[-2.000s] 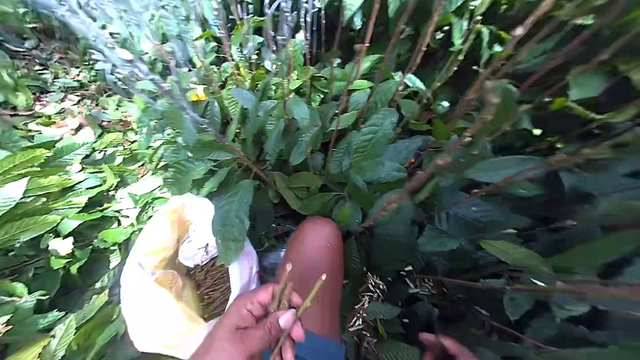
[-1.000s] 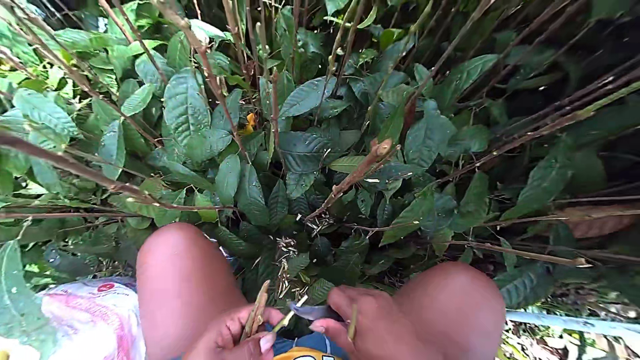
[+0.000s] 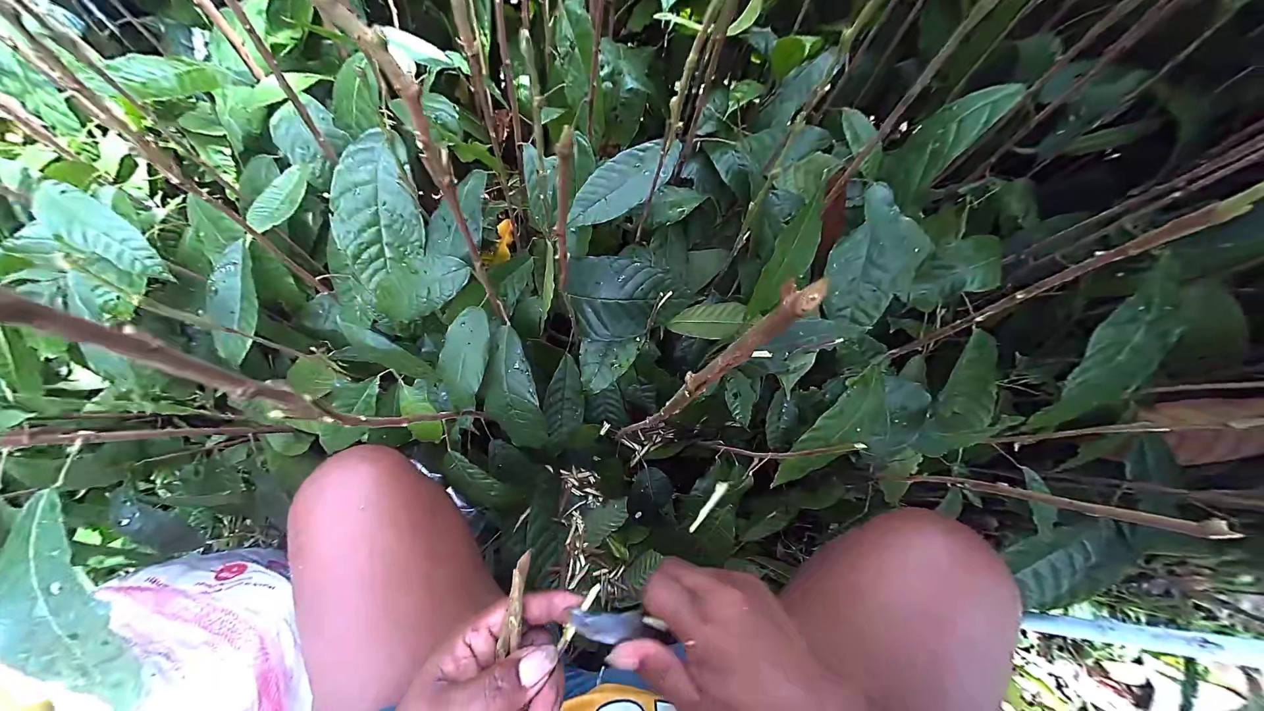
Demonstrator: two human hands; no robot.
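Low in the frame, between the knees, my left hand (image 3: 494,657) grips several short cut stems (image 3: 515,602), pinched upright between thumb and fingers. My right hand (image 3: 716,632) holds a small knife, its grey blade (image 3: 607,625) pointing left and touching or nearly touching the pale cut end of one thin stem (image 3: 583,617). The knife's handle is mostly hidden in my fingers. A pale sliver (image 3: 709,507) shows above my right hand. Small cut shavings (image 3: 580,494) lie on leaves and soil just beyond the hands.
A cut branch stub (image 3: 731,355) rises ahead, and a thick branch (image 3: 148,351) crosses at the left. Several thin stems and broad green leaves surround the knees. A printed plastic bag (image 3: 207,627) is beside the left knee; a pale pole (image 3: 1145,637) lies at the right.
The left hand was by the bag's opening with stems two seconds before; it is now between the knees. My right hand has come in beside it with the knife. The view has turned.
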